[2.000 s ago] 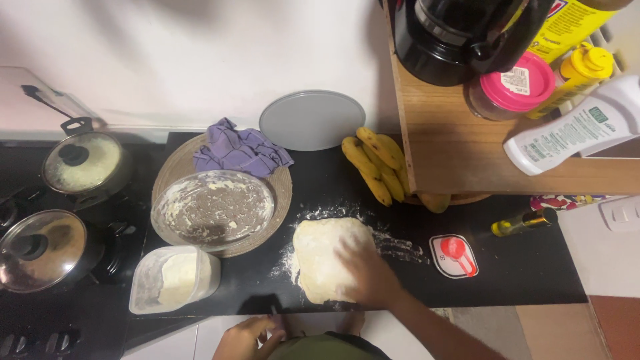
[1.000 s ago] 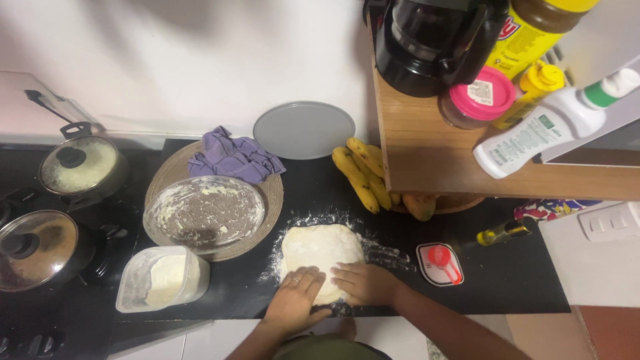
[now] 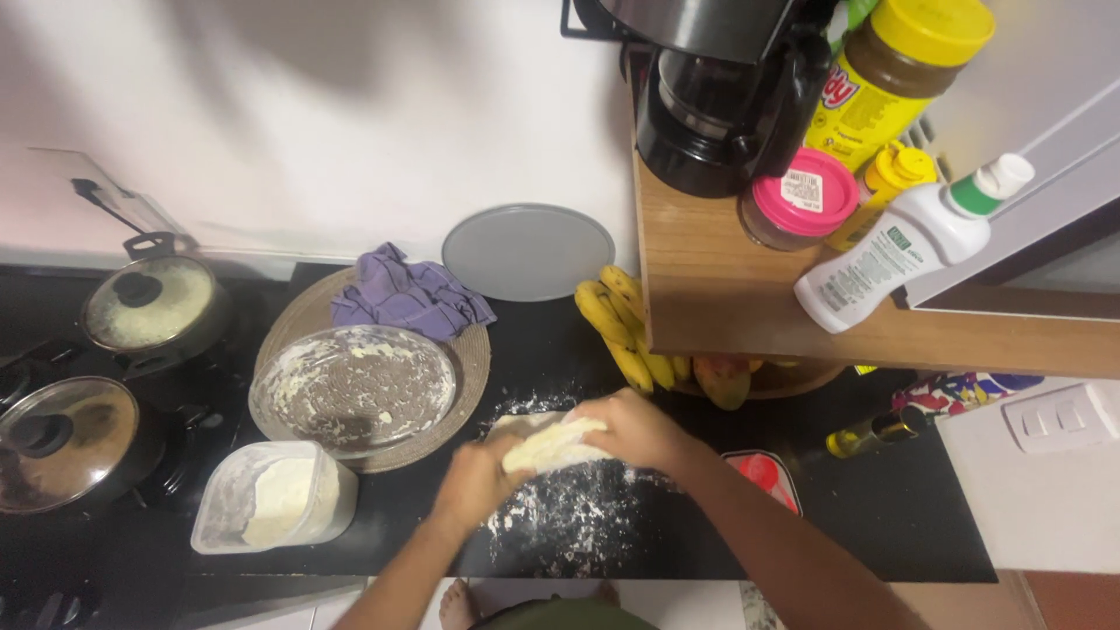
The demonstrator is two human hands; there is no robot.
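Observation:
A piece of pale dough is gripped at its left end by my left hand and at its right end by my right hand. Its near edge is lifted and folded over, while the far part lies low behind my fingers. White flour is scattered on the black countertop beneath and in front of the dough. To the left of my left hand stands a plastic tub of flour. Behind that tub, an oval glass dish smeared with dough residue rests on a round woven placemat.
A purple cloth lies on the placemat. Lidded pots stand on the stove at left. Bananas, a red measuring cup and an oil bottle are at right. A wooden shelf overhangs the back right.
The dough lay flat under both hands a second ago; now its near side is raised and folded between them, baring floured countertop. Both hands have moved away from my body.

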